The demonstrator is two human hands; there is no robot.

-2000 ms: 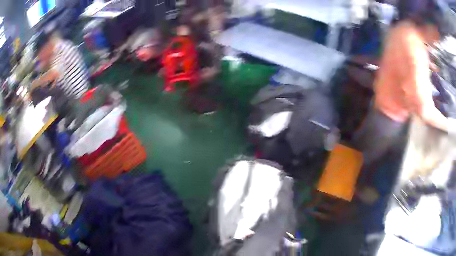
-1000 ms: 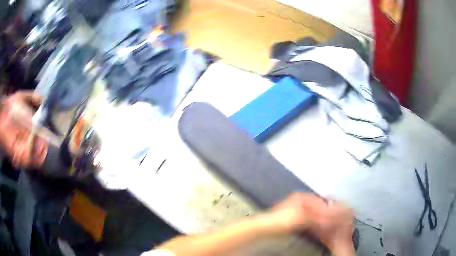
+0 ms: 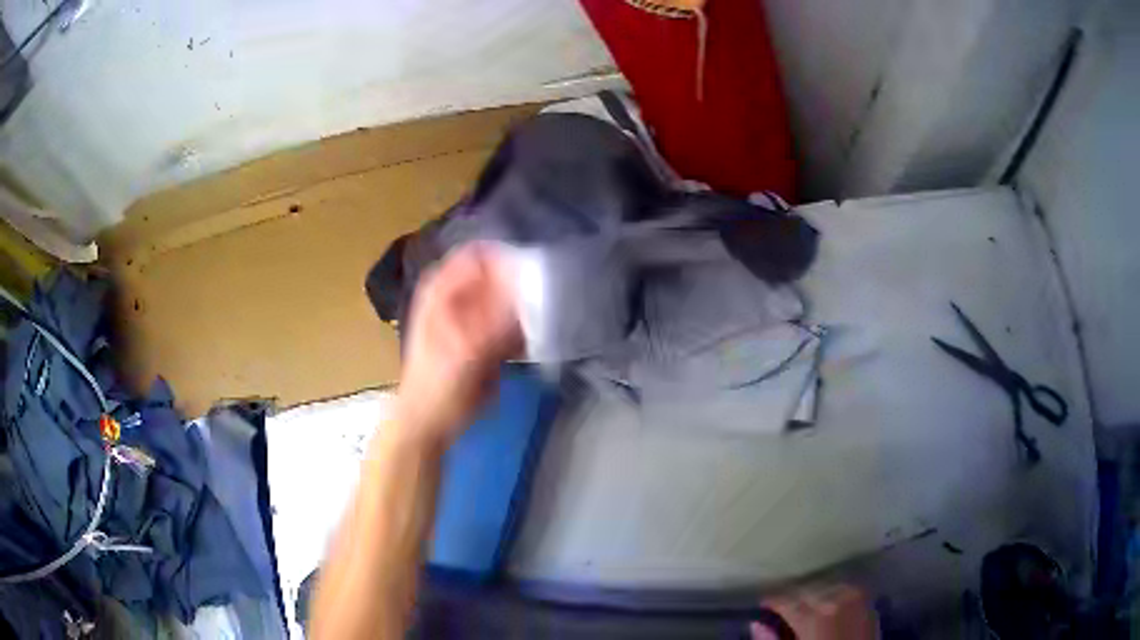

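A dark grey and white garment piece [image 3: 588, 188] lies bunched at the back of the table, partly blurred. My left hand [image 3: 463, 319], blurred, reaches up from the lower edge and grips its near left side by a pale part. My right hand [image 3: 825, 615] is low at the right end of the dark sleeve board [image 3: 575, 613], cut off by the lower edge. A dark curved thing shows at its fingers; its grip is unclear. The blue block [image 3: 481, 488] lies behind the board, partly hidden by my left forearm.
Black shears [image 3: 1000, 375] lie on the white table [image 3: 700, 500] at right. A dark object [image 3: 1025, 588] is at lower right. Brown cardboard [image 3: 250, 288] is at back left, with crumpled blue-grey garments [image 3: 100, 463] and a pale cord before it. Red cloth [image 3: 719, 100] hangs behind.
The view has swung from the room to the table and then right. My left hand has come onto the garment piece, which is now bunched up and blurred.
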